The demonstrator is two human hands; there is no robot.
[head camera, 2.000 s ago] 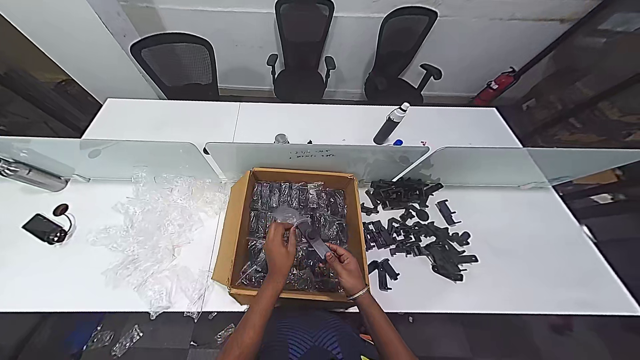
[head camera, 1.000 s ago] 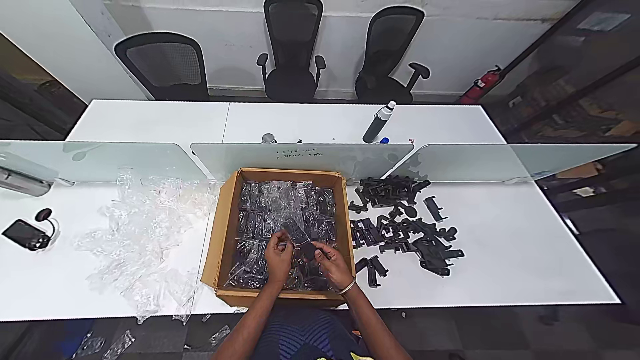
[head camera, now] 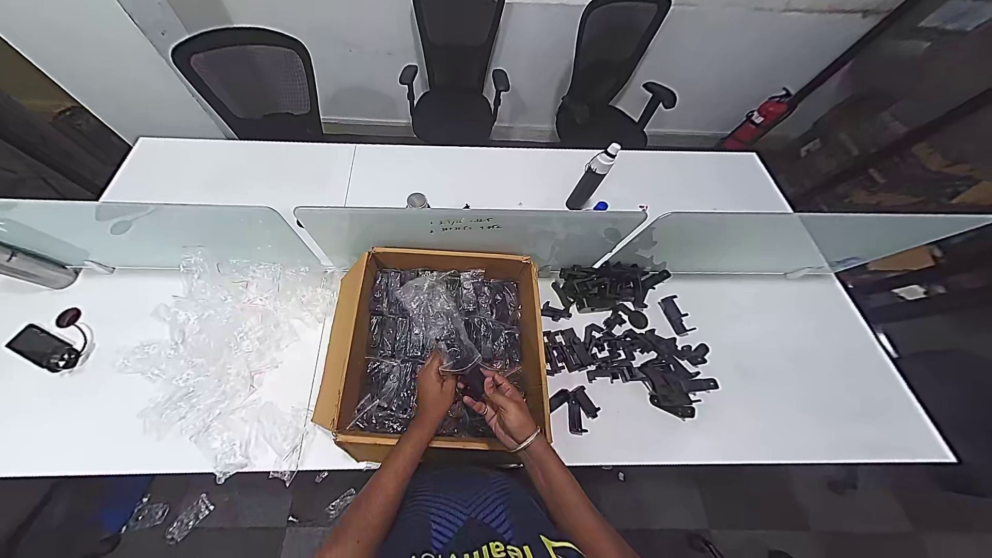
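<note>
Above an open cardboard box [head camera: 353, 349] of black parts in clear plastic sleeves, my left hand [head camera: 435, 387] pinches a clear plastic bag [head camera: 438, 310]. My right hand [head camera: 504, 407] holds a black plastic part [head camera: 473, 381] at the mouth of that bag; how much of the part is inside the bag cannot be told. Unwrapped black plastic parts [head camera: 666, 372] lie in a loose pile right of the box. On the left spreads a heap of clear plastic bags [head camera: 225, 356].
Glass dividers [head camera: 527, 232] stand behind the box, with a dark bottle [head camera: 590, 182] beyond them. At the far left are a black device with a cable [head camera: 43, 347] and a metal bottle [head camera: 35, 267]. Plastic bags [head camera: 188, 518] lie on the floor.
Both hands stay over the box. The clear bag now extends up and away from my left hand, and the black part is lower, by my right fingers.
</note>
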